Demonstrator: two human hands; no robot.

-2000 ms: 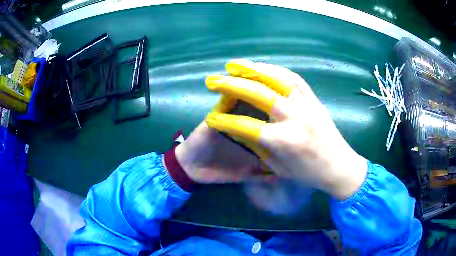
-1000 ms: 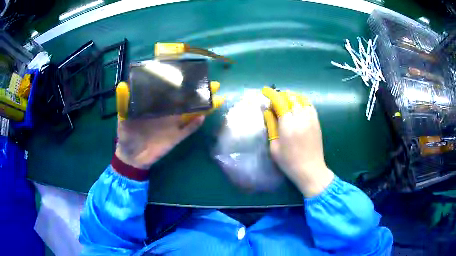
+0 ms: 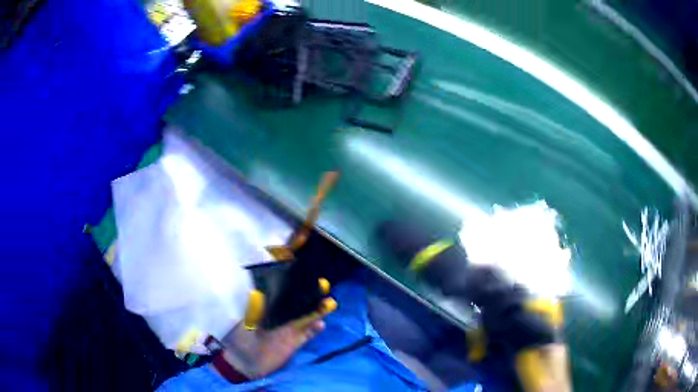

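My left hand (image 3: 272, 348), with yellow finger cots, holds the dark LCD panel (image 3: 287, 295) low at the bench's front edge, beside white sheets. The panel is tilted, and its orange flex cable (image 3: 312, 214) sticks up from its far edge. My right hand (image 3: 545, 356), blurred and cut off by the bottom edge, is closed around a black-handled tool (image 3: 448, 266) with a yellow-green band. The tool points left over the green mat, and its exact form is blurred. The pale shiny crumpled bag (image 3: 516, 241) lies just beyond the tool.
Black open panel frames (image 3: 344, 65) are piled at the back left, beside a blue bin (image 3: 243, 34) with yellow items. White sheets (image 3: 187, 249) hang at the bench's left edge. White sticks (image 3: 649, 249) lie at the right near the blurred clear tray (image 3: 677, 318).
The view has swung left and tilted. My left hand has brought the panel down from over the mat to the bench's front edge. My right hand has left the bag and taken hold of the black tool.
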